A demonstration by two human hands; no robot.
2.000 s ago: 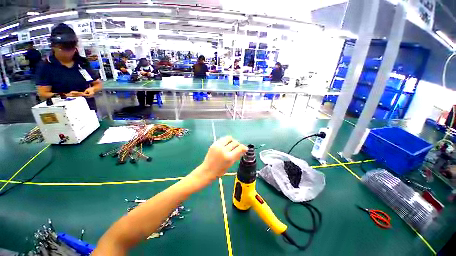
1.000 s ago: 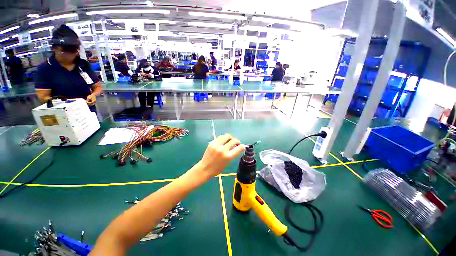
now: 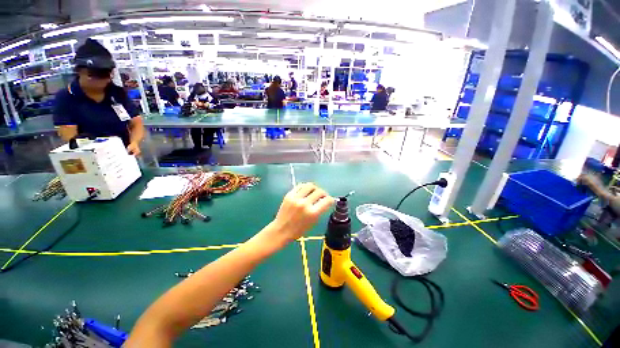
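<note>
My left hand (image 3: 304, 207) reaches in from the lower left. Its fingertips are pinched on a wire lead (image 3: 349, 195), of which only a small thin end shows, just above the black nozzle of the heat gun (image 3: 336, 265). The yellow heat gun stands nozzle up on the green mat. My right hand is out of the picture. A loose pile of leads (image 3: 228, 304) lies left of the gun, partly behind my forearm. More leads (image 3: 71, 331) fill the blue parts bin (image 3: 105, 332) at the lower left, cut off by the edge.
Beside the gun are a clear bag of black tubing (image 3: 404, 243) and a black cord. Farther right are red-handled pliers (image 3: 522, 296), clear tubes (image 3: 550, 268) and a blue tote (image 3: 546, 199). A wire harness (image 3: 204, 192), white machine (image 3: 95, 168) and person are at left.
My left hand stays at the nozzle with slight shifts of the lead. The view has shifted slightly. The person at left has changed pose, and another person's hand now shows at far right.
</note>
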